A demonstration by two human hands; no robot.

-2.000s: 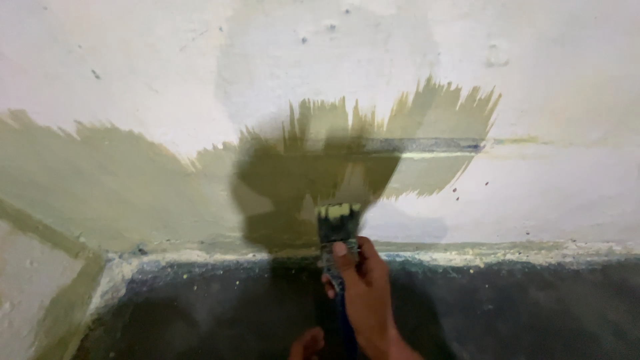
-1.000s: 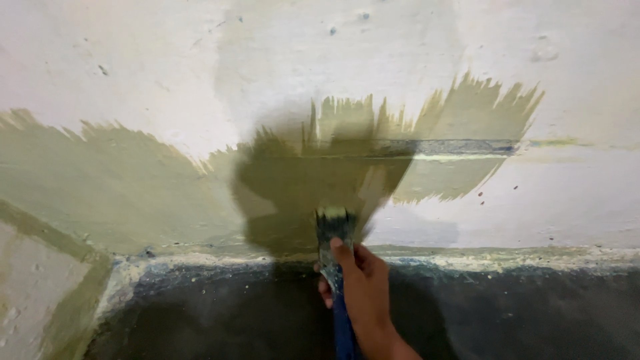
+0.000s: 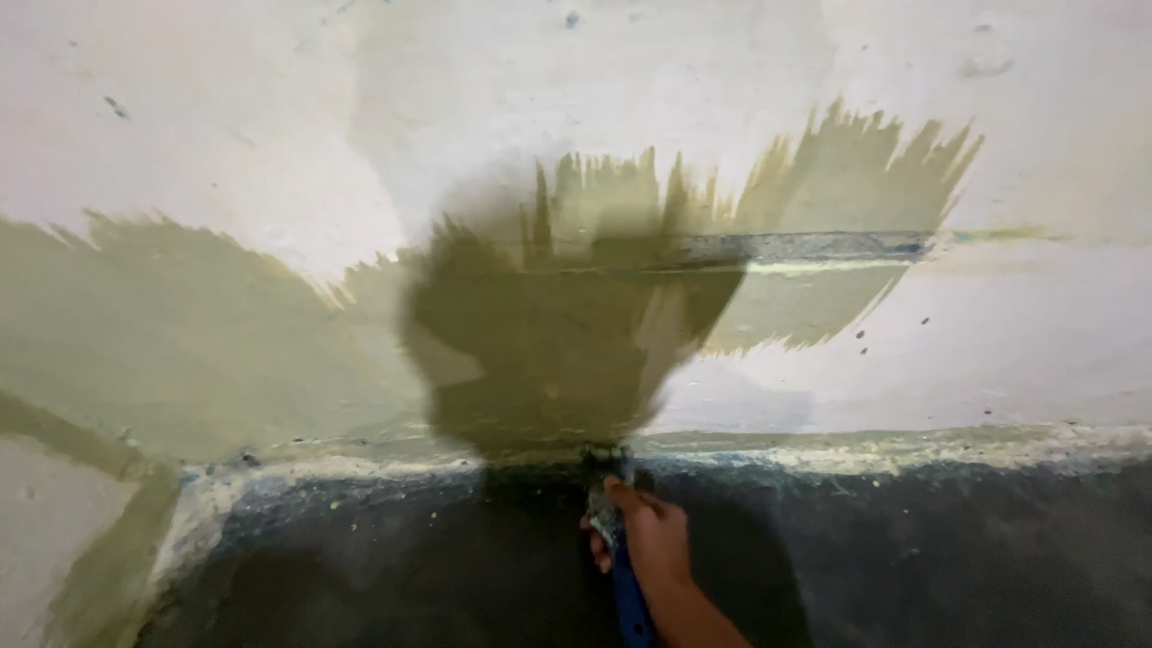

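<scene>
My right hand [image 3: 652,531] is closed around a paintbrush [image 3: 605,504] with a blue handle and a paint-smeared ferrule, low in the middle of the view. Its dark bristles meet the bottom edge of the white wall [image 3: 990,351], where the wall joins the dark floor. Olive-green paint [image 3: 225,333] covers the wall's lower left and runs in ragged strokes to the right, crossing a grey horizontal strip [image 3: 810,245]. A dark shadow falls over the painted middle. My left hand is out of view.
A rough, whitish paint-spattered edge [image 3: 810,462] runs along the foot of the wall. The dark floor [image 3: 954,558] lies below it. At the far left, another white wall [image 3: 54,522] with green paint along its edges meets this one in a corner.
My right hand has brought the brush down from the painted wall to its bottom edge. Fingertips at the lower left of the brush two seconds ago are no longer in view there.
</scene>
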